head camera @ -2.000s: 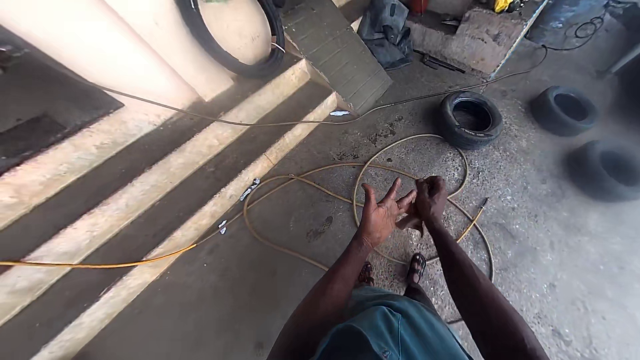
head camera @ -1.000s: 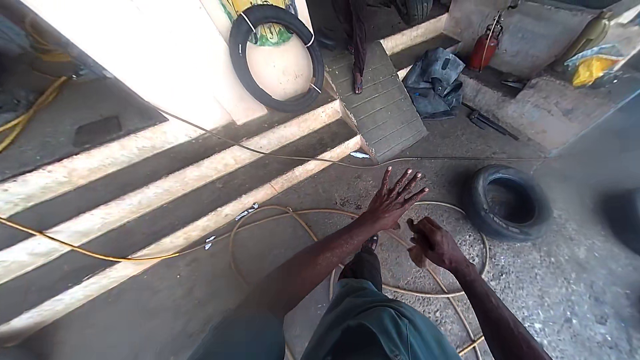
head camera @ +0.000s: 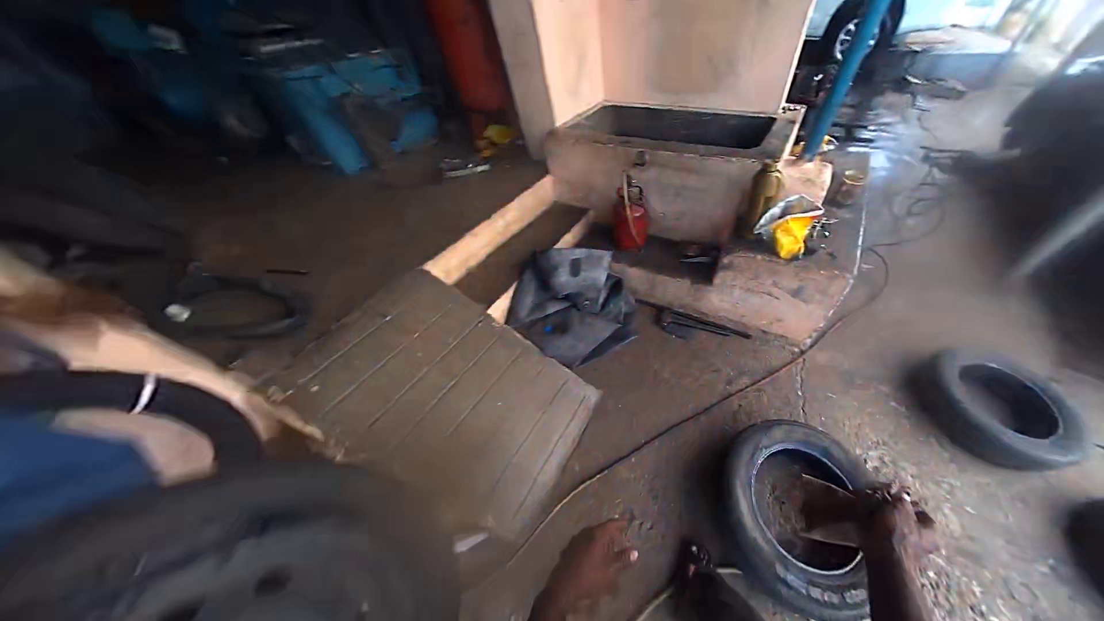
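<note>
My left hand [head camera: 595, 561], blurred, is low in the middle of the view, with its fingers partly spread and nothing seen in it. My right hand [head camera: 897, 513] is at the lower right, over a tyre [head camera: 746, 500] lying on the floor. A flat brown piece [head camera: 828, 509] sticks out leftward from the right fingers, across the tyre's opening; its material cannot be told. A second tyre [head camera: 940, 405] lies further right. At the lower left a large dark wheel [head camera: 259, 569] is close to the camera and blurred.
A grooved ramp [head camera: 431, 371] slopes beside the steps. Behind it are a crumpled dark rubber sheet [head camera: 573, 302], a red canister [head camera: 630, 224] and a concrete basin [head camera: 673, 155]. A thin hose [head camera: 655, 440] crosses the floor. A yellow bag [head camera: 792, 235] sits on the ledge.
The view has swung strongly up and towards the basin. My hands have moved apart; the left was spread beside the right before. The large wheel at the lower left has come into view.
</note>
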